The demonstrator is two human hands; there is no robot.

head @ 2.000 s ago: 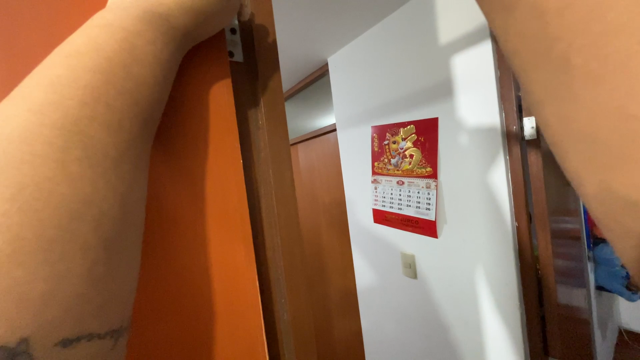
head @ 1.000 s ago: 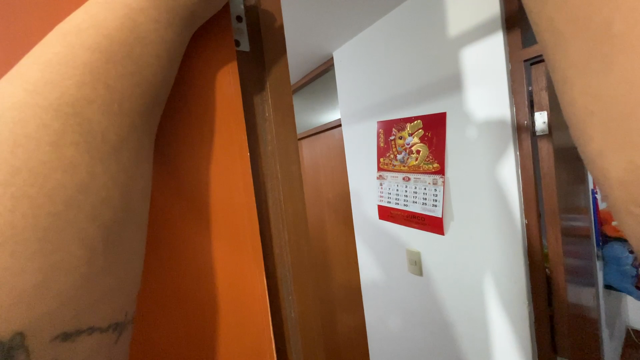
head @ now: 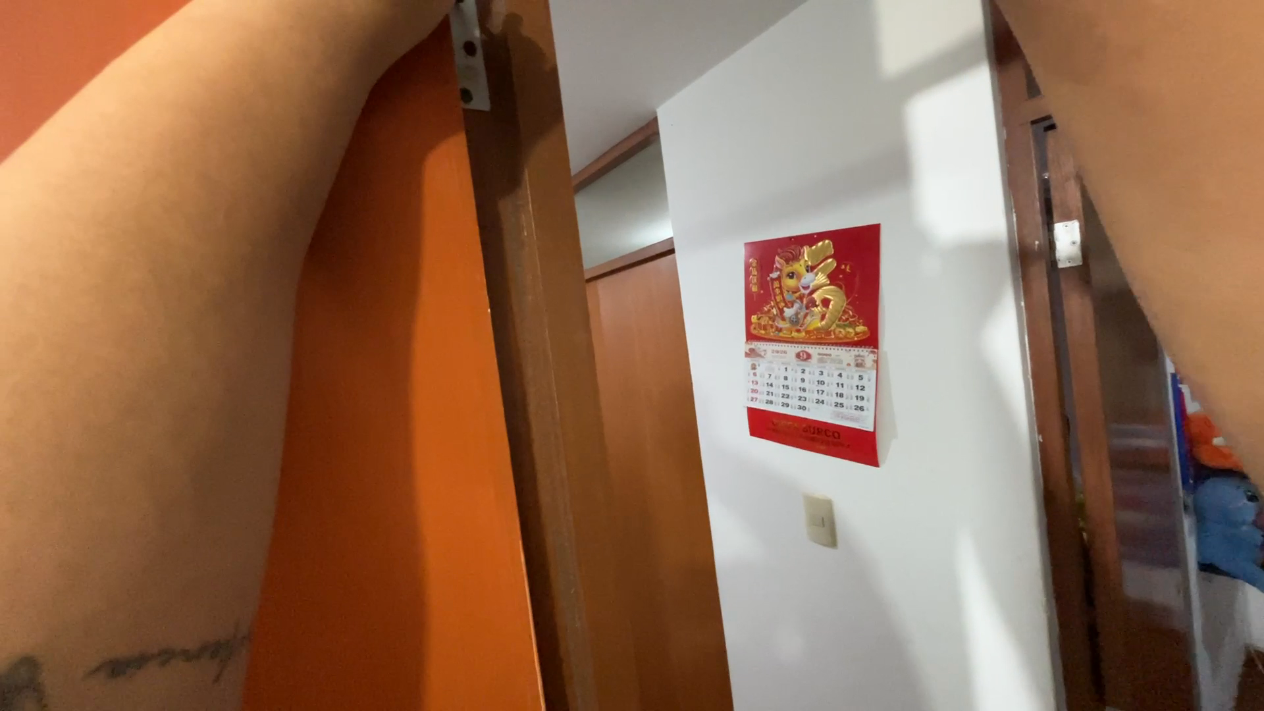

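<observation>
Both my forearms reach up past the top of the view, and my left hand and my right hand are out of sight; what they hold or touch is hidden. My left forearm crosses in front of an orange wooden door (head: 365, 474). At the door's upper edge, near where the left wrist leaves the view, a metal hinge plate (head: 471, 59) with screw holes sits against the brown wooden door frame (head: 538, 326). My right forearm slants down the right side, in front of another doorway.
A red wall calendar (head: 813, 341) hangs on the white wall (head: 770, 553) above a light switch (head: 820, 520). Behind the frame stands a brown wooden panel (head: 657, 474). At the right are a door frame with a metal plate (head: 1067, 244) and a blue plush toy (head: 1227, 518).
Part of my left hand showed by the hinge plate two seconds ago; it is now above the view. The view has shifted slightly.
</observation>
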